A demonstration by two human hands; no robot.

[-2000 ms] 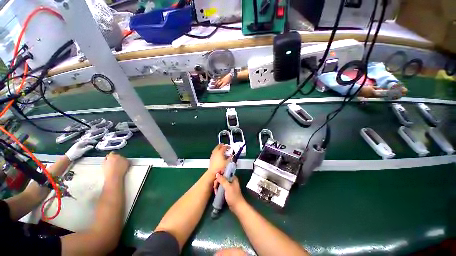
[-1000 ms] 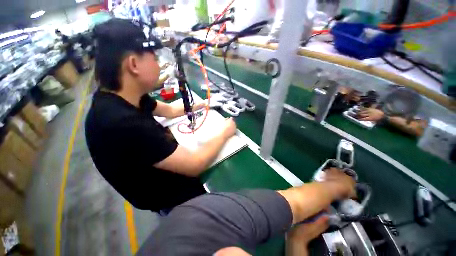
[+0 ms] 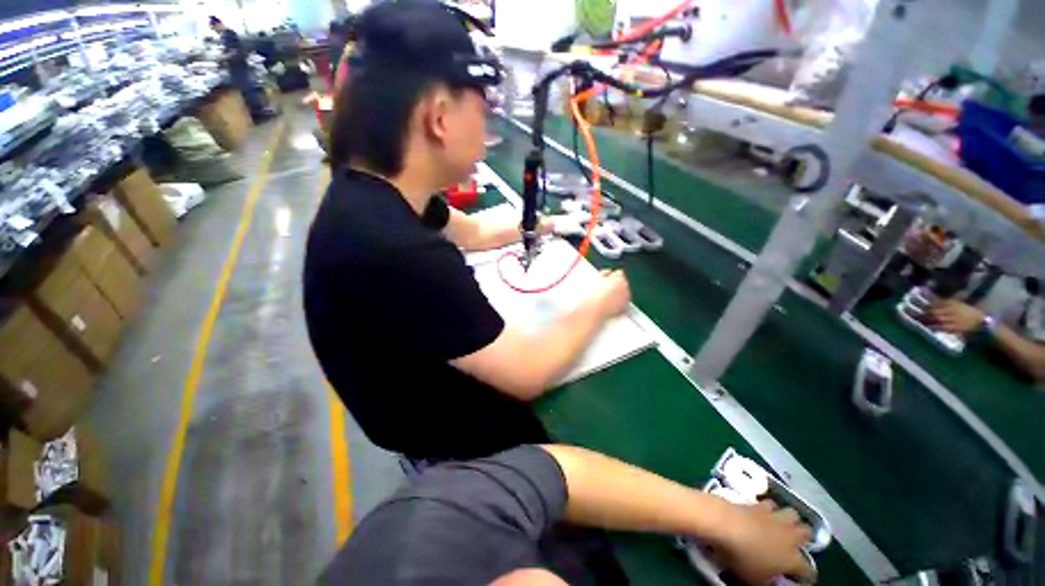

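Observation:
My left hand (image 3: 762, 543) is at the lower right, fingers bent over white plastic loop-shaped housings (image 3: 739, 472). The housings lie close together on the green surface, on the near side of the pale metal rail (image 3: 791, 475). The hand covers part of them, and how many it grips is hidden. My right hand is out of the picture. The screwdriver is not visible. A dark and silver object (image 3: 957, 575), cut off by the bottom edge, shows at the lower right.
A neighbouring worker (image 3: 401, 309) in black sits left of my arm at a white board (image 3: 550, 298). A slanted metal post (image 3: 802, 206) stands beyond the rail. Single housings lie on the far lane (image 3: 873, 381). Another person's hand (image 3: 957, 317) is at the right. Cartons (image 3: 80, 298) line the aisle.
The view has swung left towards the neighbour and aisle. My left hand and the housings have moved from the far side of the rail to the near side. My right hand has left the picture.

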